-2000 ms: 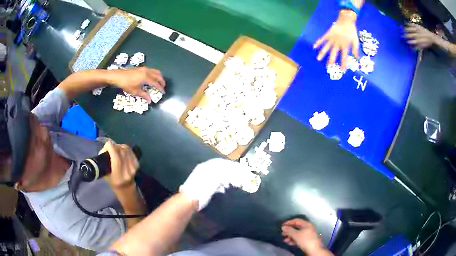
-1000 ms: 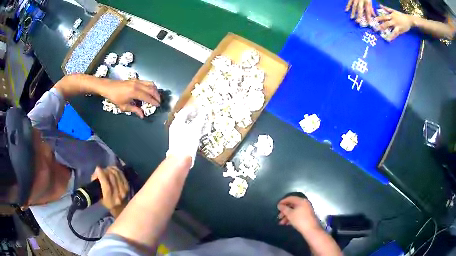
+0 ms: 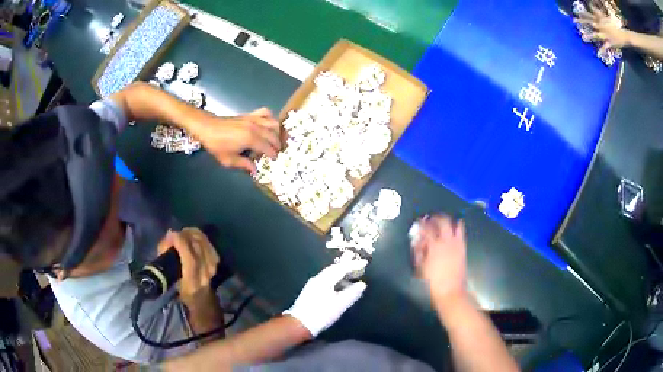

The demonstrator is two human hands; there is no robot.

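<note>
My left hand (image 3: pixel 327 296), in a white glove, is near the bench's front edge with thumb and fingertips closed around a lobed white plastic part (image 3: pixel 352 263). The fingers partly cover that part. My right hand (image 3: pixel 440 254), bare and blurred, is over the dark green bench to the right. A small white piece shows at its fingertips, mostly hidden. Between my hands and the cardboard tray (image 3: pixel 413 102) lie several loose white parts (image 3: pixel 363 227), some lobed and some cross-shaped. The tray holds a heap of white parts (image 3: pixel 336 138).
A co-worker at left reaches a hand (image 3: pixel 243 138) to the tray's left edge and holds a black electric screwdriver (image 3: pixel 156 276). White parts (image 3: pixel 173 138) and a speckled tray (image 3: pixel 142 49) lie beyond. One white part (image 3: pixel 512 203) lies on the blue sheet (image 3: pixel 501 123). Another person's hand (image 3: pixel 605 29) is at upper right.
My left hand has moved from the tray down to the near white part. My right hand has moved up and inward. One part has left the blue sheet. The co-worker's hand has moved to the tray.
</note>
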